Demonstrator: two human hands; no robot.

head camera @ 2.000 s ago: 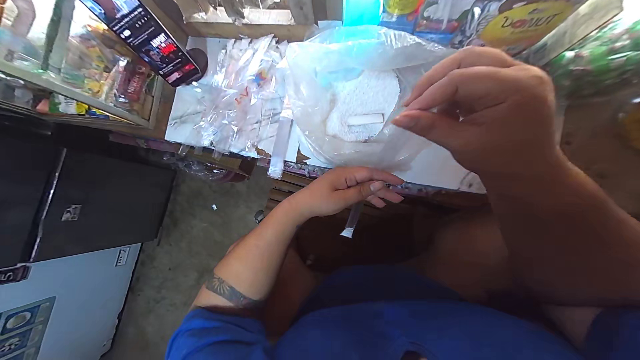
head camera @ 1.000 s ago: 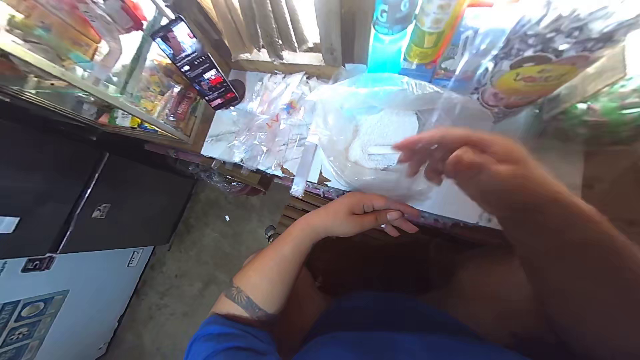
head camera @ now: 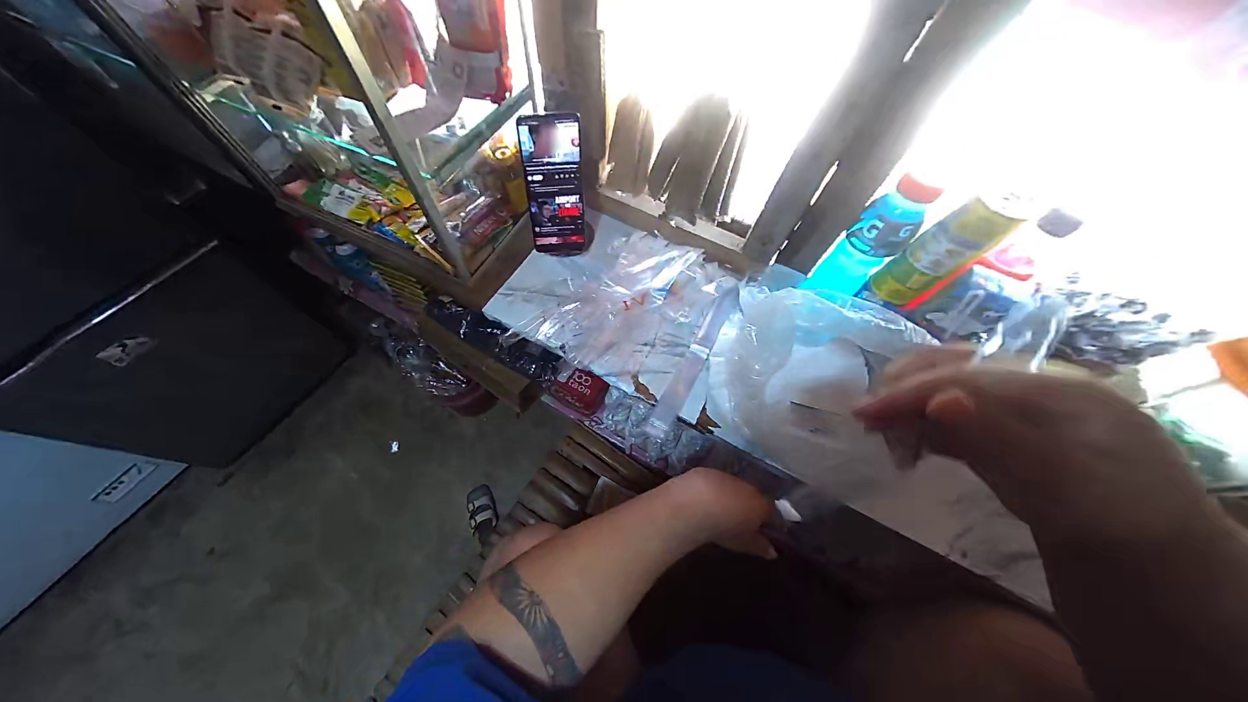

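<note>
My left hand (head camera: 736, 509) rests at the near edge of the table, with a small whitish piece beside its fingers; its grip is hidden. Blurred by motion, my right hand (head camera: 960, 400) is over the right side of an open clear plastic bag (head camera: 765, 341). White material (head camera: 829, 370) lies inside the bag, partly behind that hand. Whether the right fingers hold anything is unclear. Left of the bag lies a long, narrow clear plastic sleeve (head camera: 694, 361), beside a heap of small clear plastic packets (head camera: 624, 302).
A phone (head camera: 554, 185) stands upright at the back left, next to a glass display case (head camera: 390, 146) of packaged goods. Behind the bag are a blue Gatorade bottle (head camera: 873, 234) and a yellow-green can (head camera: 946, 249). A slatted wooden bench (head camera: 575, 478) sits below the table edge.
The view has shifted markedly. The narrow plastic piece seen hanging below my left hand two seconds ago no longer shows there. My right hand has stayed around the bag's right side.
</note>
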